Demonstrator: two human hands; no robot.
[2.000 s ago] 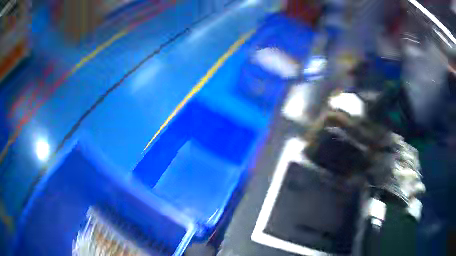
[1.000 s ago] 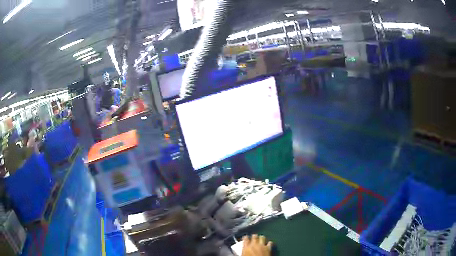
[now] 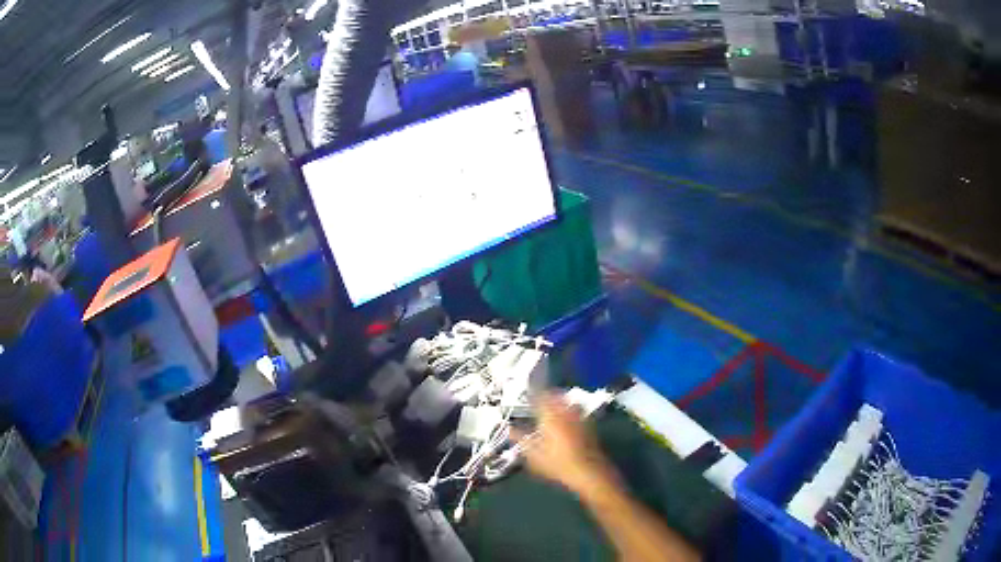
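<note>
A tangled heap of white power adapters and cords [image 3: 477,379] lies in front of the monitor, at the back of the green mat [image 3: 527,521]. My right hand [image 3: 562,445] reaches in from the lower right over the mat to the right edge of the heap. It is blurred, and I cannot tell whether its fingers hold an adapter or cord. A thin cord with a small end hangs from the heap onto the mat, left of the hand. My left hand is not in view.
The monitor [image 3: 434,198] stands behind the heap. A blue bin [image 3: 796,532] at the right holds white adapters and cords. The pale orange-topped housing [image 3: 165,324] is at the left, above the dark grille [image 3: 280,483]. A green bin [image 3: 538,263] stands behind.
The view has swung from the left bins and fixture to the monitor, heap and right bin. My right hand has moved from the mat's near edge up to the heap.
</note>
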